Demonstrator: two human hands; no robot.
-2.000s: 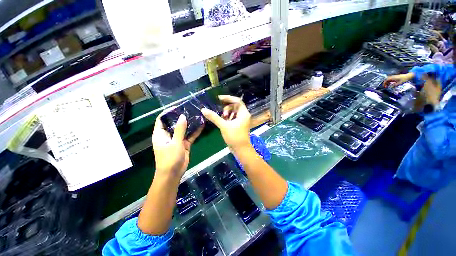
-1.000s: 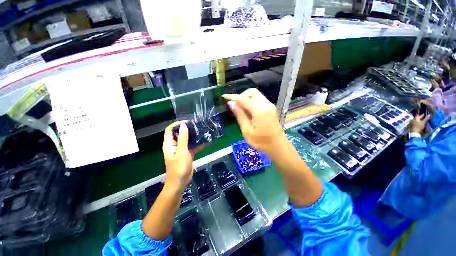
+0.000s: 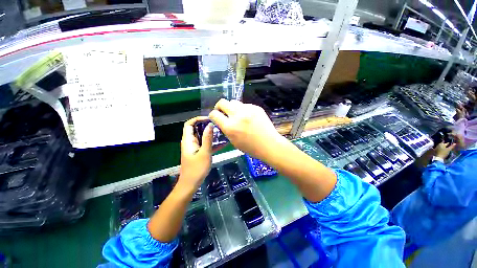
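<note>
My left hand [image 3: 194,157] holds a dark phone unit [image 3: 202,130] upright by its edge, in front of the hanging clear plastic sheet [image 3: 213,86]. My right hand [image 3: 243,125] is bent over the unit's upper right side, its fingertips at the unit and close together. Whether they pinch a small piece is hidden. Below my hands lies a clear blister tray [image 3: 228,237] with several black phone units in its pockets; one glossy black unit [image 3: 249,207] lies at its right. A blue parts bin [image 3: 260,166] stands just beyond the tray, partly behind my right forearm.
Stacked blister trays [image 3: 36,172] stand at left. A white instruction sheet [image 3: 109,99] hangs from the white shelf [image 3: 172,46]. A slanted metal post [image 3: 320,78] stands ahead. Another phone tray [image 3: 374,154] lies at right, near a person in blue [image 3: 450,183].
My right hand has come from above the bin back to the phone unit. The unit, turned with loose clear film showing at it earlier, is now mostly covered by my fingers. The view has turned right.
</note>
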